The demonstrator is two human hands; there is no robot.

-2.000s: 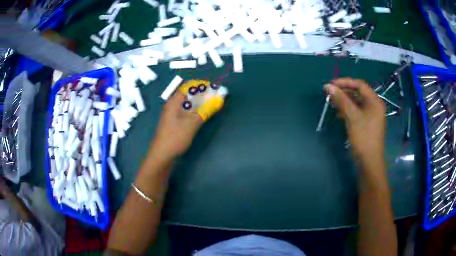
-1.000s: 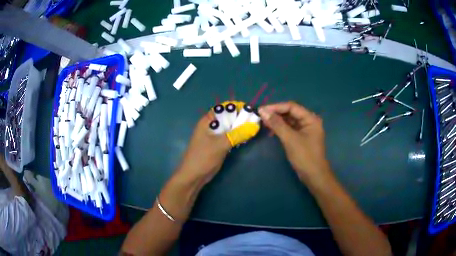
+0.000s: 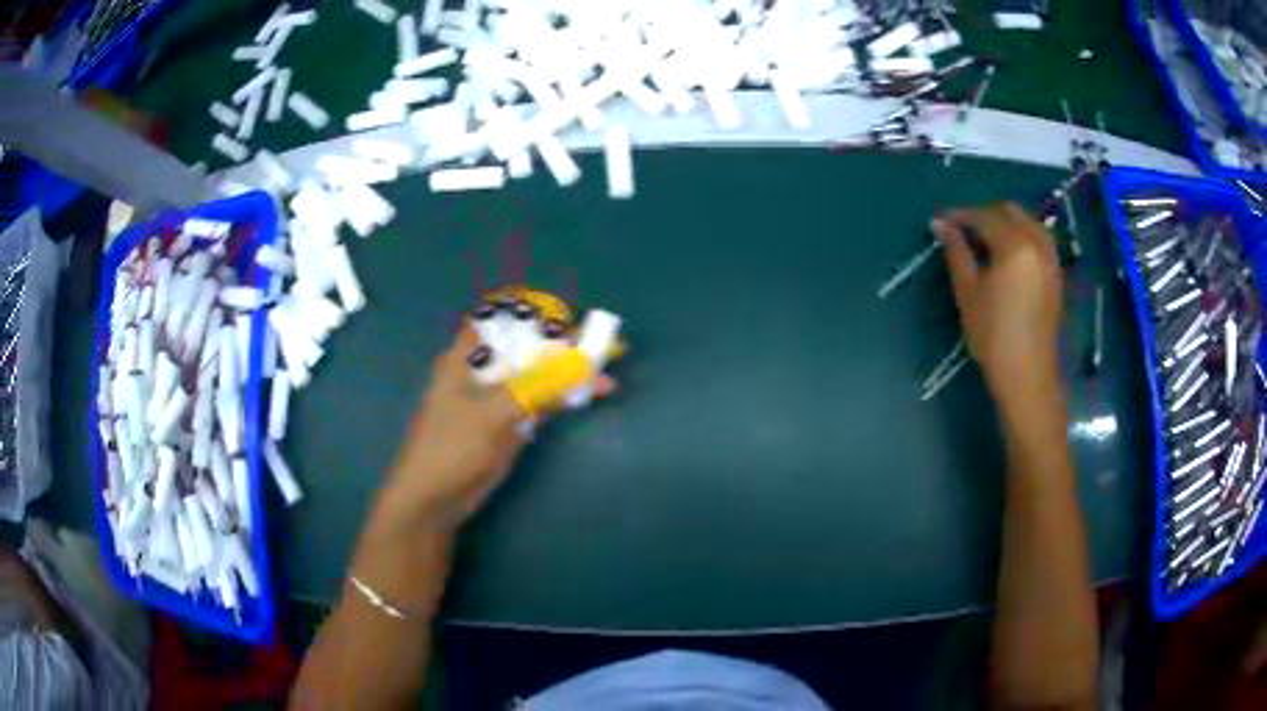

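My left hand (image 3: 521, 368), with yellow finger cots, is closed around several white assembled pieces (image 3: 517, 338) with dark ring ends. A plain white sleeve (image 3: 599, 333) sticks out at its fingertips. Red wires trail above that hand. My right hand (image 3: 998, 271) is at the right over the loose stems, its thumb and fingertips together at the end of a thin pale stem (image 3: 906, 270). Whether it grips that stem is hard to tell. More stems (image 3: 945, 372) lie beside and partly under the right hand.
White sleeves (image 3: 625, 63) are heaped at the back and down the left. A blue tray (image 3: 264, 417) of white pieces stands left, a blue tray (image 3: 1164, 417) of slim silvery pieces right. A pale strip (image 3: 778, 128) crosses the green bench. A person's arm shows at lower left.
My right hand has moved from my left hand back to the stems at the right. My left hand has moved left, and a white sleeve now shows at its fingertips. The view has shifted.
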